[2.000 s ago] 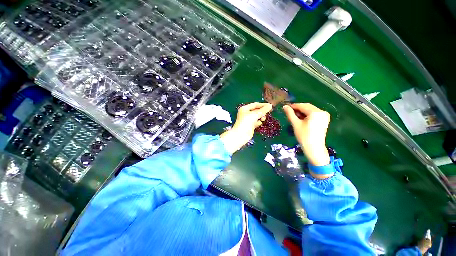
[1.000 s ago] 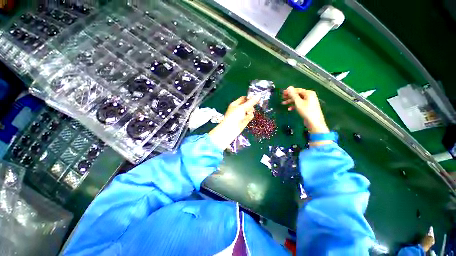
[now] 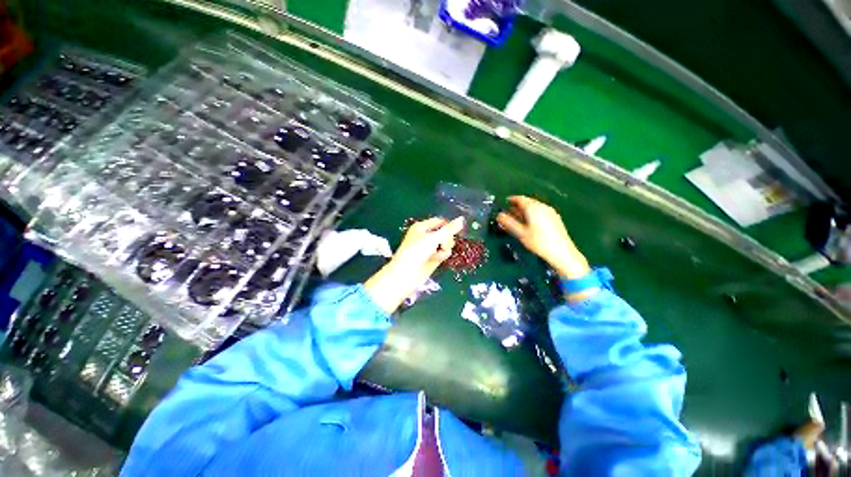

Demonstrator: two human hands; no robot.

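Observation:
My left hand [image 3: 427, 250] is closed at the fingertips on a small clear plastic bag [image 3: 464, 200], which lies beyond the fingers. A loose heap of tiny red-brown parts [image 3: 467, 254] sits on the green bench just right of my left hand. My right hand [image 3: 538, 231] is right of the bag, its fingers bent downward; whether it holds anything is hidden. Small black round parts [image 3: 510, 252] lie between the heap and my right hand. Crumpled silvery bags [image 3: 496, 312] lie below the heap.
Stacked clear blister trays [image 3: 210, 186] with black discs fill the left. A white sheet [image 3: 347, 249] lies beside them. A metal rail [image 3: 411, 93] crosses behind the bench, with a white fixture [image 3: 541, 74], a blue bin [image 3: 478, 20] and papers beyond. Another person's hand [image 3: 810, 431] shows at lower right.
The camera view has shifted, moving the bench scene left and down. The bag at my left hand now looks flatter and clearer. My right hand has lowered, with its fingers pointing down toward the bench.

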